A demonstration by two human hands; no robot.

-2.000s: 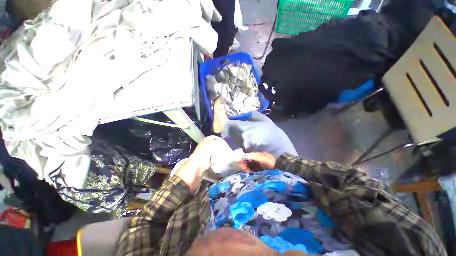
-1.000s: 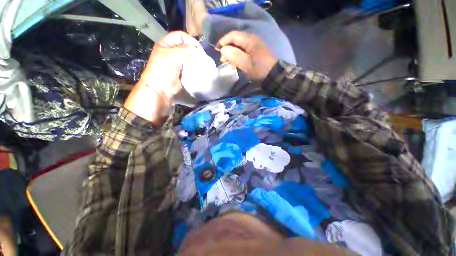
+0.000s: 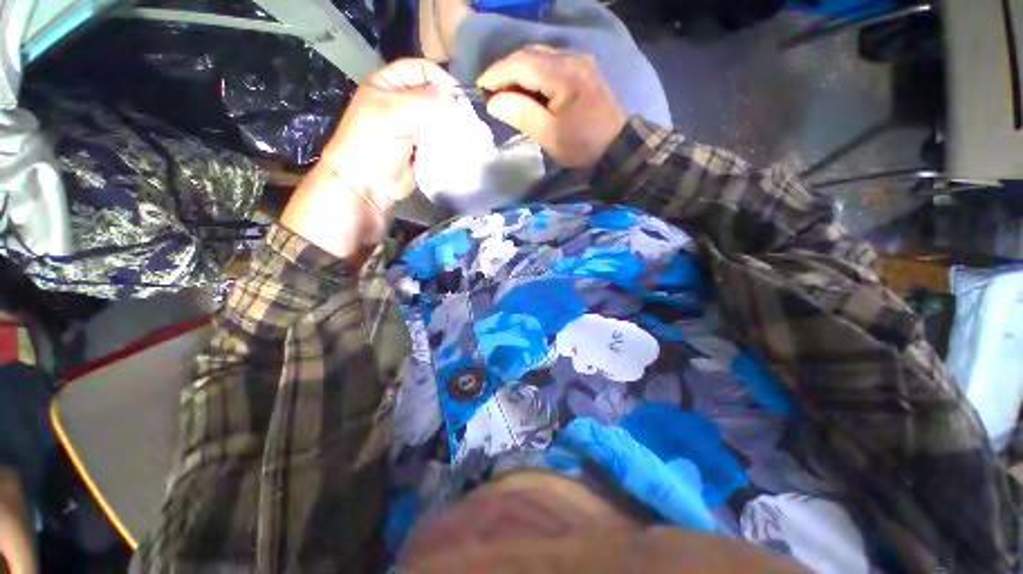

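Observation:
A small white cloth piece is bunched above my lap, bright and partly washed out. My left hand pinches its upper edge between thumb and fingers. My right hand is closed beside it, on the right, with fingertips close to the left ones. A thin dark tip, apparently of thread snips, shows between the two hands. A small metallic edge shows under the right fist; the rest is hidden in the hand.
Black plastic bags and a pale table leg are at upper left. A grey seat with a yellow rim is at lower left. A beige chair stands at upper right. A blue basket edge shows at the top.
The view has tipped down towards my lap, so the cloth heap and most of the basket left the picture. The hands have come apart slightly, showing the dark tip between them.

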